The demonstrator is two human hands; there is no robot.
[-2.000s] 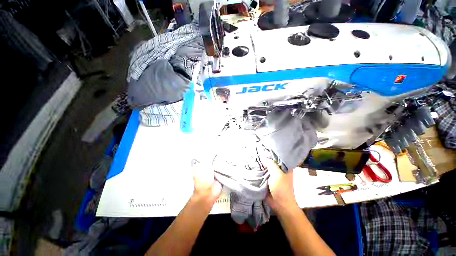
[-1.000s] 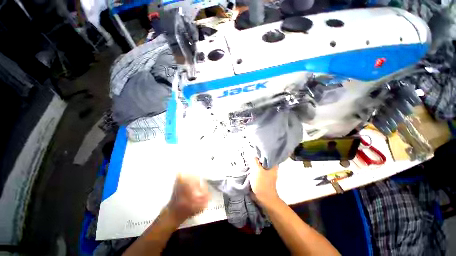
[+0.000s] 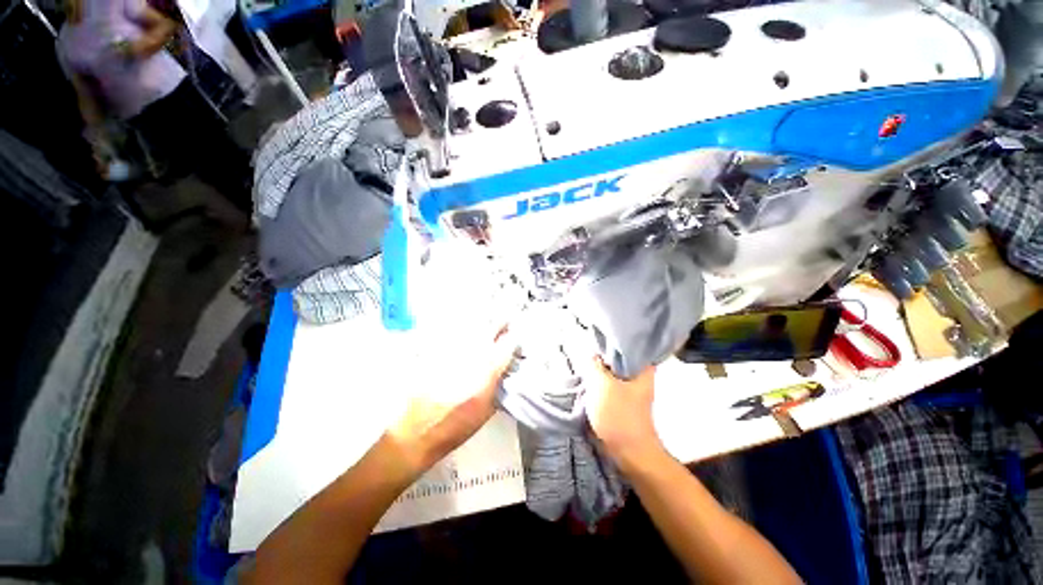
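The grey and striped garment [image 3: 646,309] lies bunched under the needle area of the white and blue sewing machine [image 3: 698,126]. Its striped part hangs over the table's front edge. My left hand [image 3: 463,400] is at the garment's left side, its fingertips on the cloth near the needle; bright glare washes out this spot. My right hand [image 3: 621,406] grips the cloth on the right side, with fingers partly under the grey fold. The presser foot is hidden by glare and cloth.
A garment pile [image 3: 326,217] lies behind left. A lit smartphone [image 3: 764,334], red scissors [image 3: 864,343] and yellow snips [image 3: 780,400] lie right on the table [image 3: 377,503]. Checked garments [image 3: 932,491] are below right. A person [image 3: 132,69] stands at the far left.
My left hand, blurred and off the cloth one second ago, is back at the garment's left side. My right hand stays on the cloth. A person has appeared at the upper left.
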